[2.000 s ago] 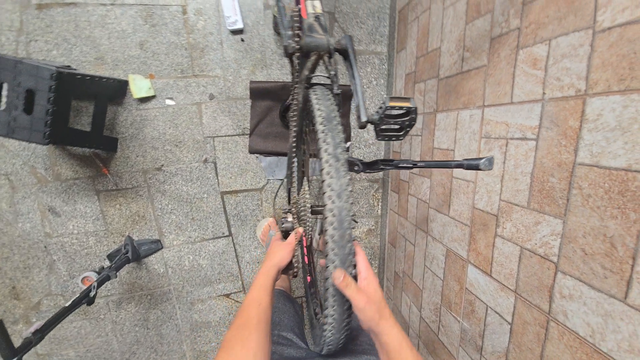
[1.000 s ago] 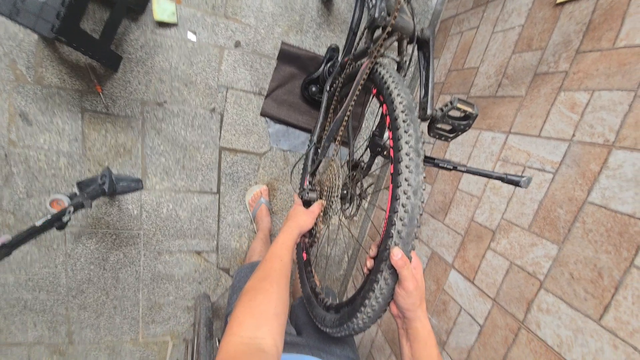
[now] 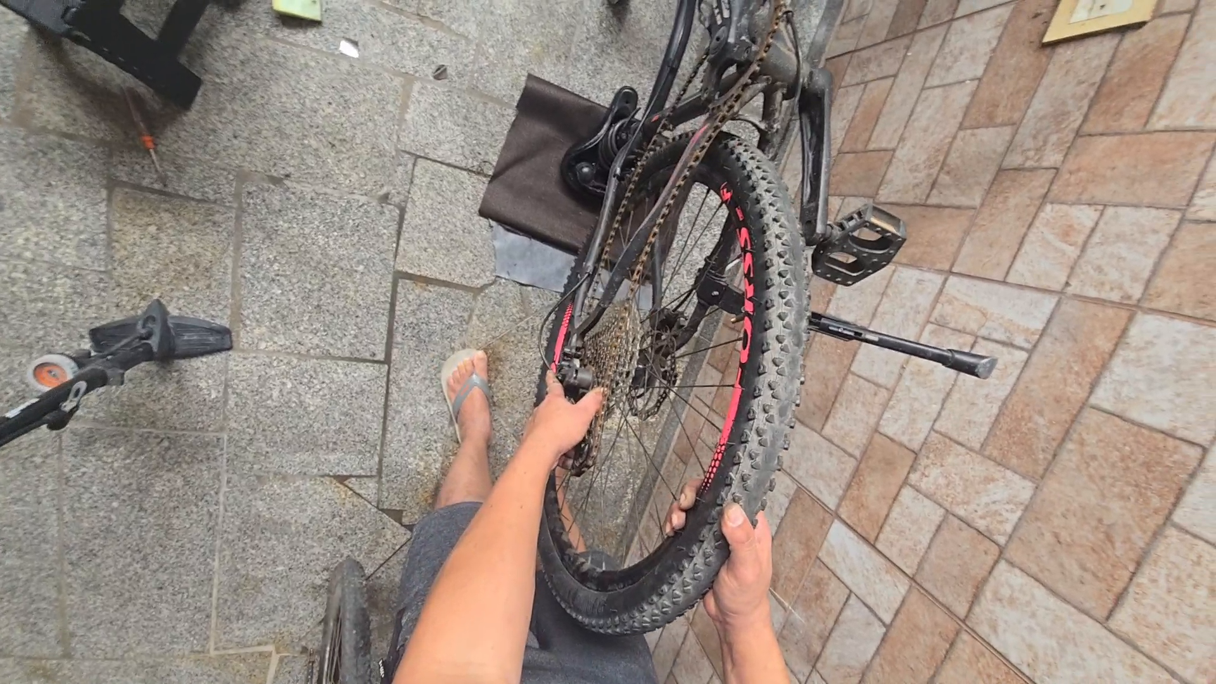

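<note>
A bicycle's rear wheel with a knobby tire [image 3: 774,380] and a black rim with red marks stands between my hands. My left hand [image 3: 562,418] grips the rear derailleur [image 3: 576,376] beside the cassette [image 3: 616,351]. My right hand [image 3: 736,560] is closed around the tire and rim at the lower right, fingertips showing through the spokes. The chain [image 3: 708,142] runs from the cassette up toward the frame. Parts of my left fingers are hidden behind the derailleur.
A floor pump [image 3: 161,337] lies at left, below a screwdriver [image 3: 142,133] and a black stool [image 3: 142,57]. A black part [image 3: 594,161] rests on dark cloth [image 3: 532,142]. A pedal [image 3: 860,244] and kickstand [image 3: 902,347] stick out toward the tiled wall [image 3: 1083,456]. Another wheel [image 3: 344,617] is at bottom.
The rear wheel, seen nearly edge-on two seconds ago, now shows its spokes and cassette side. Both hands have stayed on the bicycle. The view has turned and shifted.
</note>
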